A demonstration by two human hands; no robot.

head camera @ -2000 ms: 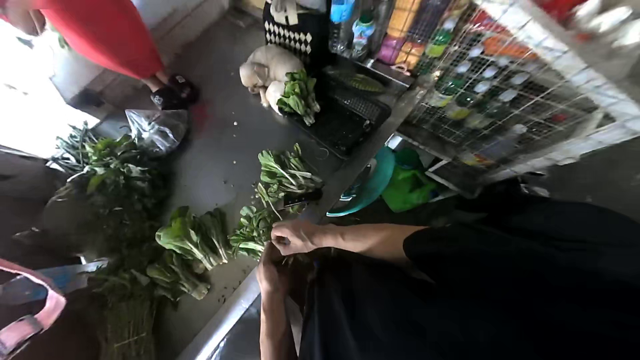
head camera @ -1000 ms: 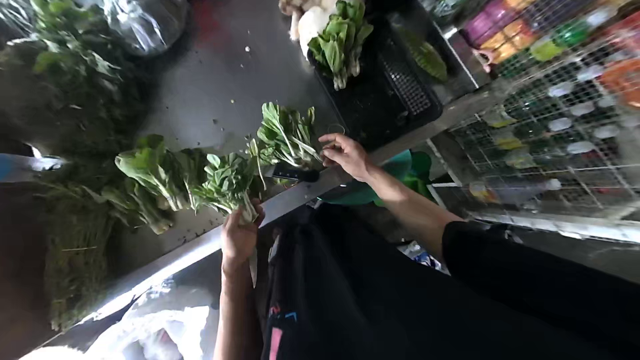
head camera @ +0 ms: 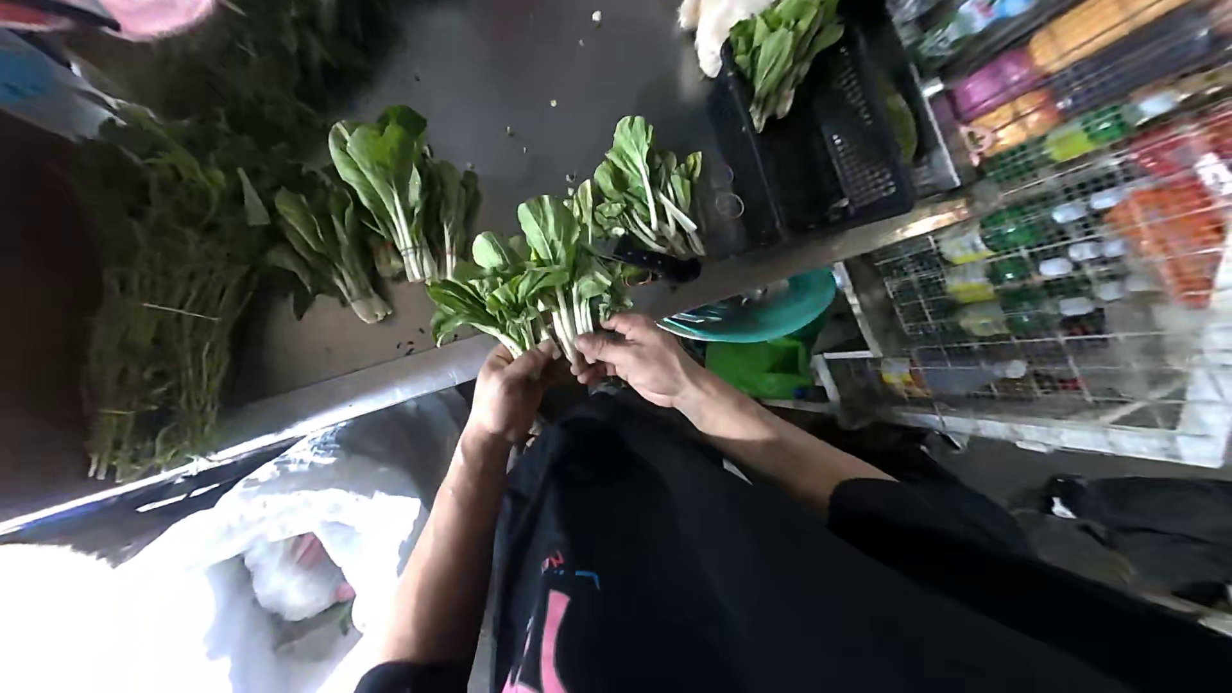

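My left hand (head camera: 515, 390) grips leafy greens (head camera: 496, 303) by their pale stems at the table's front edge. Beside it, almost touching, my right hand (head camera: 635, 356) pinches the white stems of more greens (head camera: 568, 260). Just beyond my right hand a black knife handle (head camera: 659, 260) lies against a loose pile of greens (head camera: 640, 183); its blade is mostly hidden by leaves. To the left of my hands, a bundle of bok choy (head camera: 390, 192) and a smaller bunch (head camera: 337, 245) lie on the table.
Long thin-stemmed greens (head camera: 164, 337) cover the table's left end. A black plastic crate (head camera: 818, 144) with greens (head camera: 784, 53) stands at the back right. Below the edge are a teal basin (head camera: 760, 308) and a white plastic bag (head camera: 289, 510). A wire rack (head camera: 1049, 279) of bottles stands at right.
My right hand has moved left from the loose pile beside the knife to the stems near my left hand. Both hands now hold greens close together. The view has shifted closer to the table.
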